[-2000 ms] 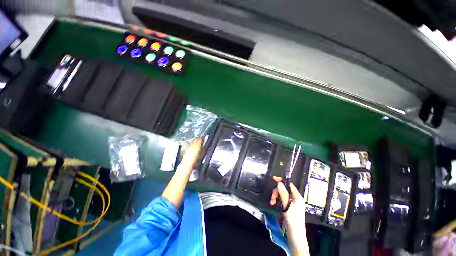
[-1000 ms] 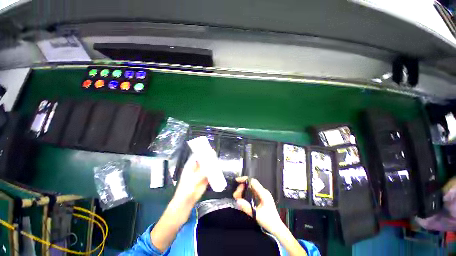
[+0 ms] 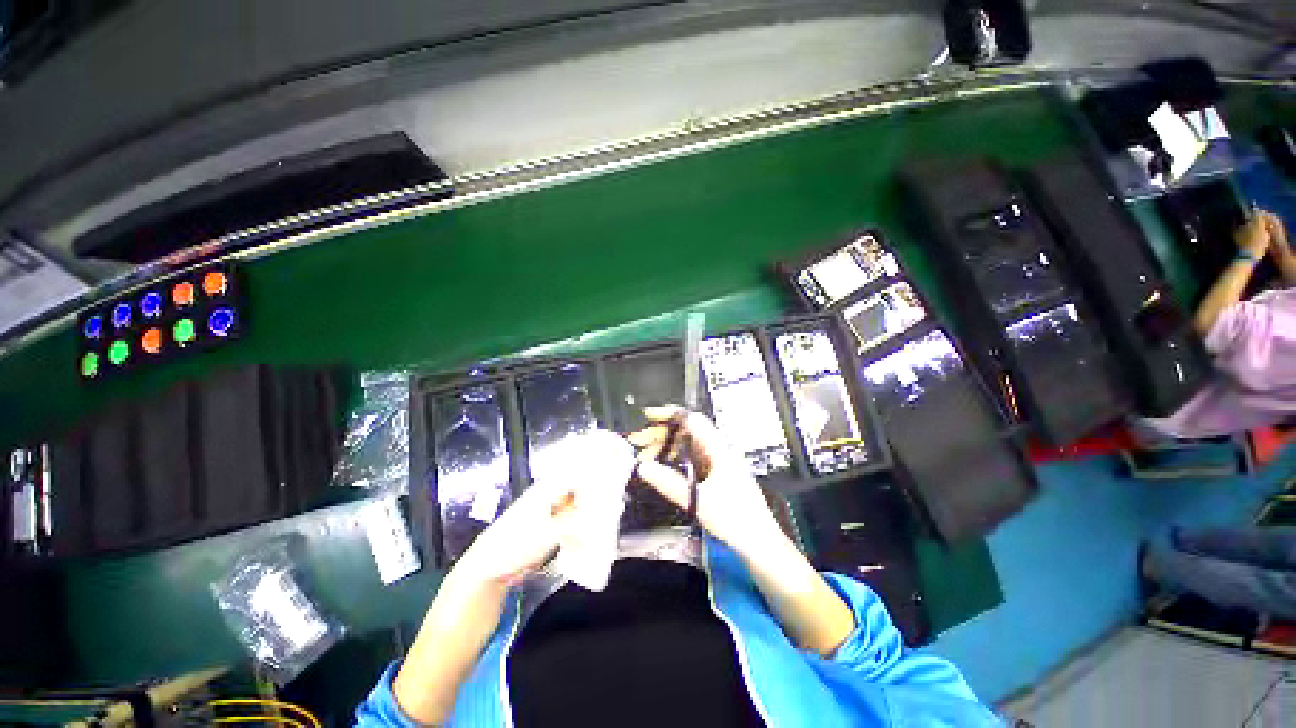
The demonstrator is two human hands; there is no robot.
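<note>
My left hand [image 3: 529,538] holds a bright white sheet [image 3: 590,498] above the near edge of the compartment tray. My right hand [image 3: 697,462] is close to the sheet's right side and holds the scissors [image 3: 694,363], whose blades point away from me over the tray. The compartment tray [image 3: 417,469] holds glossy black phone screens [image 3: 473,455] in its left slots and open phone units [image 3: 742,391] in its right slots. The slot between them looks dull black. Whether the scissor blades are parted I cannot tell.
Clear plastic bags [image 3: 277,614] and a small white piece [image 3: 388,541] lie left of the tray. Stacked trays [image 3: 185,455] and a light panel [image 3: 157,324] are at far left. Loaded trays [image 3: 1016,285] stand at right. A person in a pink sleeve [image 3: 1251,349] is at far right.
Since two seconds ago, my left hand has taken up the white sheet and the scissors have moved nearer to it. The view has turned and shifted to the right.
</note>
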